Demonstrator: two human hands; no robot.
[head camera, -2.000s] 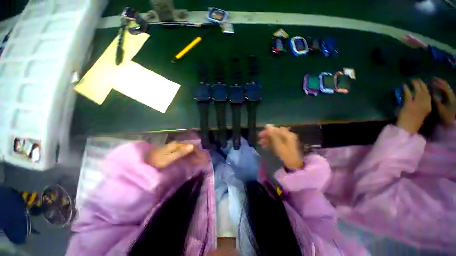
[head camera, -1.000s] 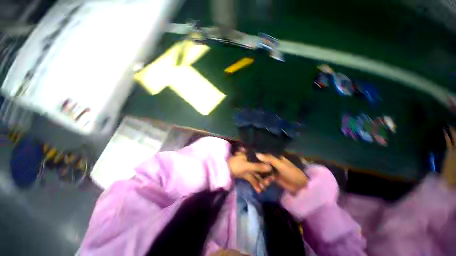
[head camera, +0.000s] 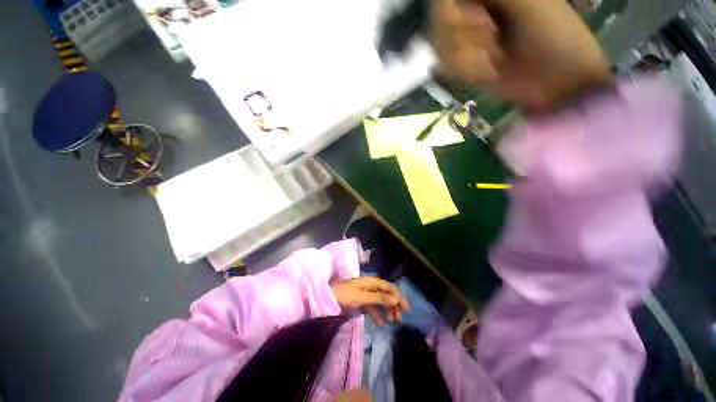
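Observation:
My right hand (head camera: 526, 47) is raised and blurred at the top, over the large white blister tray (head camera: 314, 102). A dark, blurred item (head camera: 404, 30), perhaps a strapped watch, is at its fingers. The tray's near corner holds a small watch (head camera: 257, 103); much of its surface is washed out. My left hand (head camera: 370, 298) is low in front of my lap, palm down, with nothing visible in it.
Yellow papers (head camera: 428, 184) lie on the green mat (head camera: 377, 173) with a black stick on them. A yellow pen (head camera: 492, 186) is partly behind my right sleeve. Whitish trays (head camera: 235, 208) are below the bench edge. A blue stool (head camera: 74, 111) stands on the floor.
The view has swung left. My right hand has risen from beside my left hand to over the tray, with the dark item. The watch rows are out of view or hidden.

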